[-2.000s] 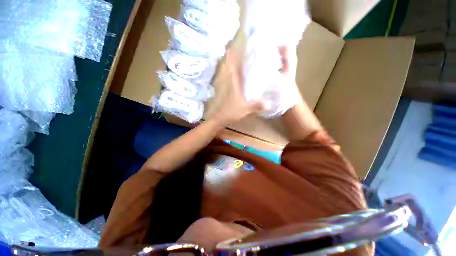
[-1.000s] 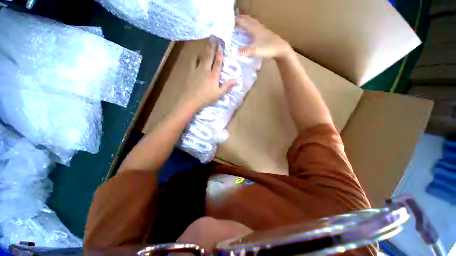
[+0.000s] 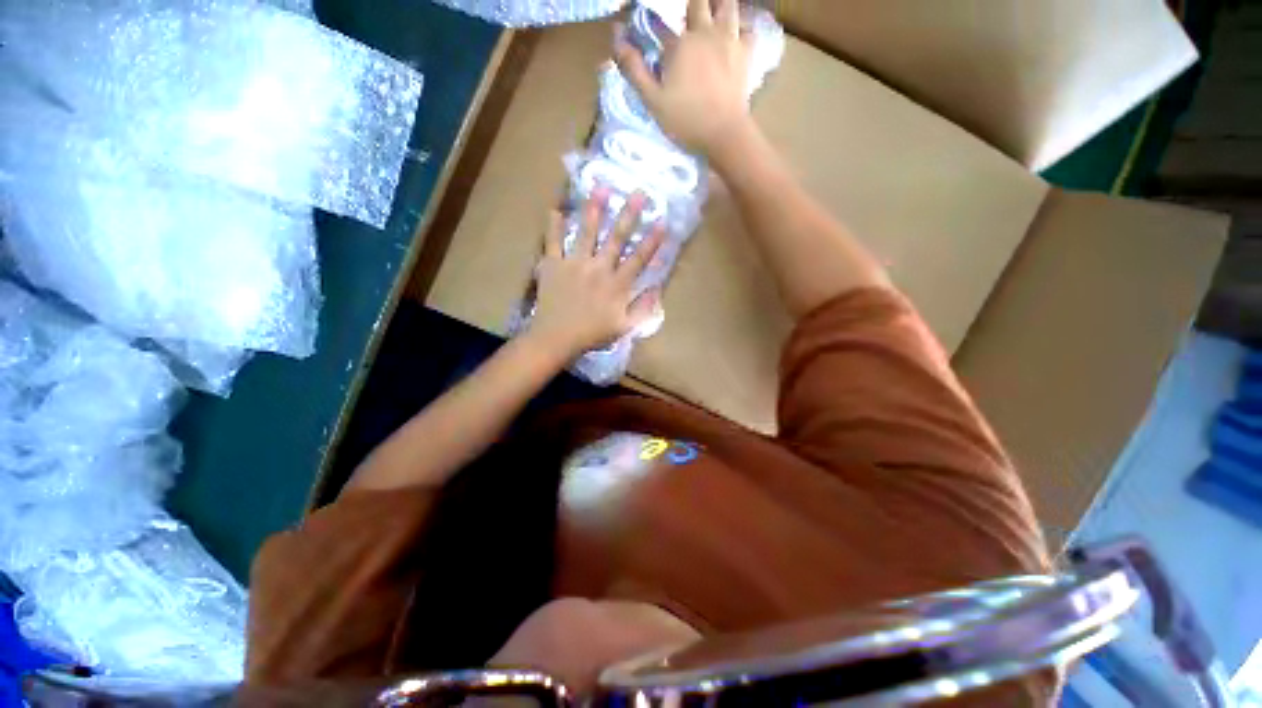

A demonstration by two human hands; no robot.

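Note:
A row of bagged white cables [image 3: 639, 163] lies in the open brown carton [image 3: 844, 180], running from upper middle down toward my body. White loops show through the clear wrinkled bags. My left hand [image 3: 595, 284] lies flat with spread fingers on the near end of the row. My right hand [image 3: 702, 80] is spread over the far end, near the top edge of the picture. Both hands press on the bags from above without gripping. The bags under my palms are hidden.
Bubble bags [image 3: 208, 166] lie on the dark green bench [image 3: 263, 429] at left, with bagged cables [image 3: 125, 609] at lower left. Carton flaps [image 3: 1107, 332] spread at right. A blue striped item [image 3: 1236, 443] is at the right edge. Glasses rims cross the bottom.
Two seconds ago my hands held a blurred white bundle over the carton; now they lie spread on the row. Since one second ago my left hand has moved nearer my body and flattened out.

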